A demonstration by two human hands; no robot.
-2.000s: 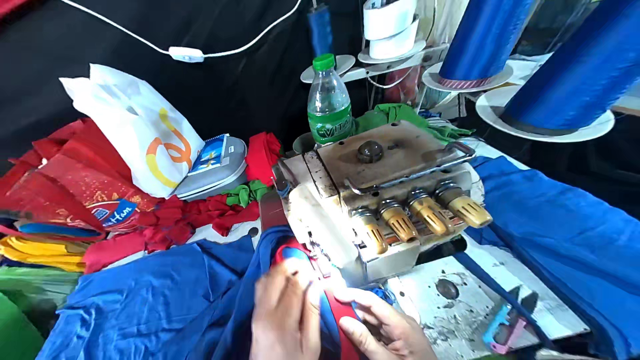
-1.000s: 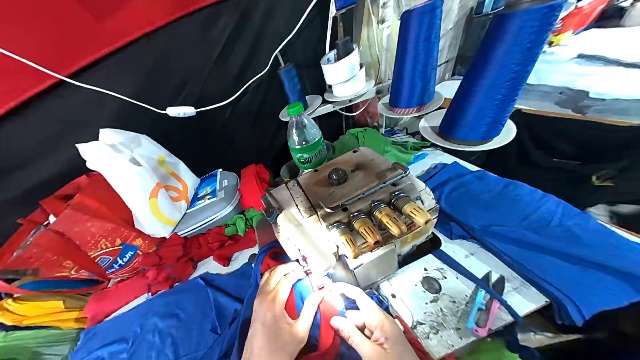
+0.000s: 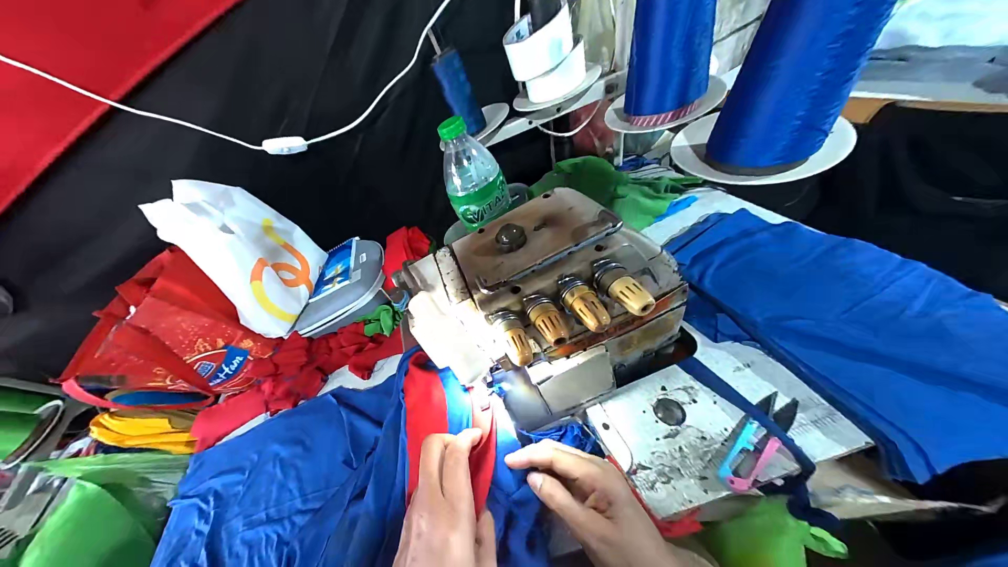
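An overlock sewing machine (image 3: 567, 276) with several tan tension knobs stands at the centre, its lamp lighting the needle area. Blue fabric (image 3: 315, 472) with a red band (image 3: 425, 402) runs up to the presser foot. My left hand (image 3: 453, 504) lies on the red band just in front of the machine, its fingers close together; whether it pinches the cloth is hidden. To the right, my right hand (image 3: 587, 500) is at the blue cloth, fingers curled, thumb and forefinger apart, with fingertips near the fabric edge.
Thread snips with blue and pink handles (image 3: 748, 465) lie on the metal plate (image 3: 677, 417) at right. Blue cloth (image 3: 850, 323) covers the table beyond. Behind stand a green-capped bottle (image 3: 475, 177) and blue thread cones (image 3: 780, 87). Red scraps (image 3: 315, 362) and a white bag (image 3: 236, 252) are left.
The view has shifted. My hands, close together at the red band one second ago, are now farther apart, and more of the red and blue cloth shows before the presser foot.
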